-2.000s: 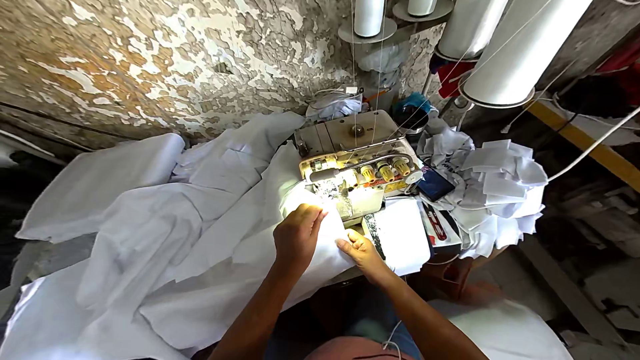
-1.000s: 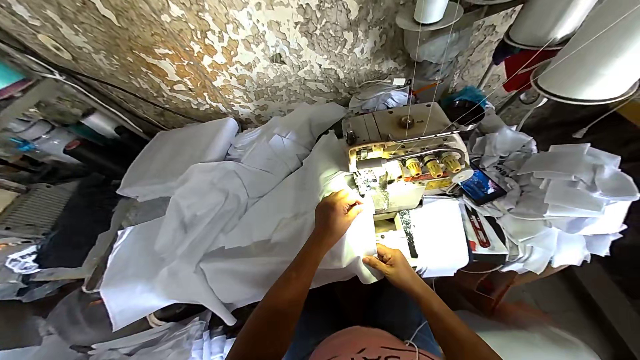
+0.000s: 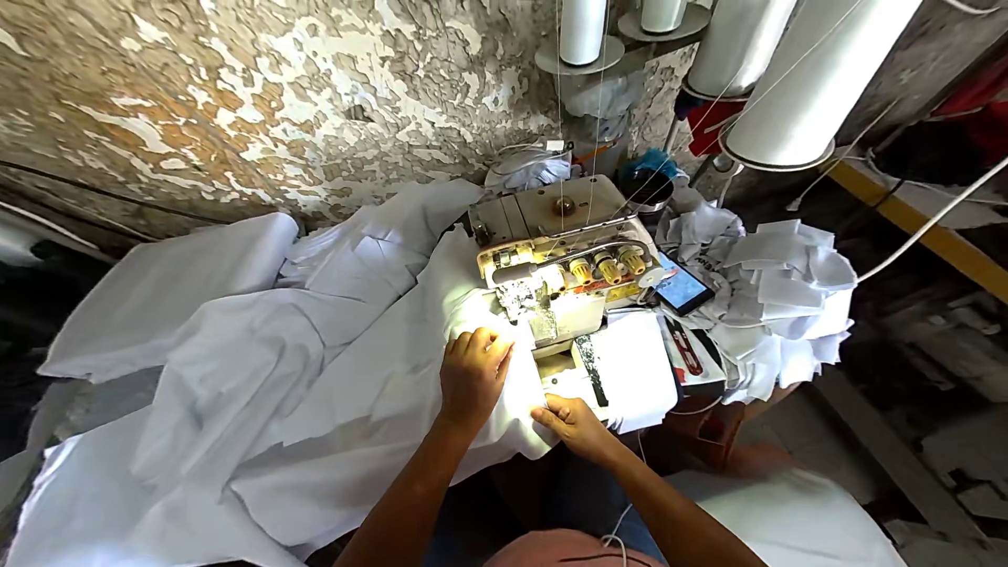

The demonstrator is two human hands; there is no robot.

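A serger sewing machine (image 3: 563, 260) with yellow tension dials stands on the table under a bright light. White fabric (image 3: 354, 378) spreads from its needle area across the table to the left. Just in front of the presser area, my left hand (image 3: 475, 370) grips the fabric near its right edge, fingers bent. My right hand (image 3: 573, 424) pinches the edge of the same fabric between thumb and fingers, lower and nearer my body. The fabric under the left fingers is partly hidden by glare.
Large white thread cones (image 3: 795, 87) hang over the back right. A phone (image 3: 682, 283), a red-handled cutter (image 3: 687, 346) and piled white fabric pieces (image 3: 787, 276) lie right of the machine. Folded white cloth (image 3: 173, 291) rests at left, before a peeling wall (image 3: 315, 94).
The view has swung right since one second ago. Both hands stay on the fabric in front of the machine, with no plain change of hold.
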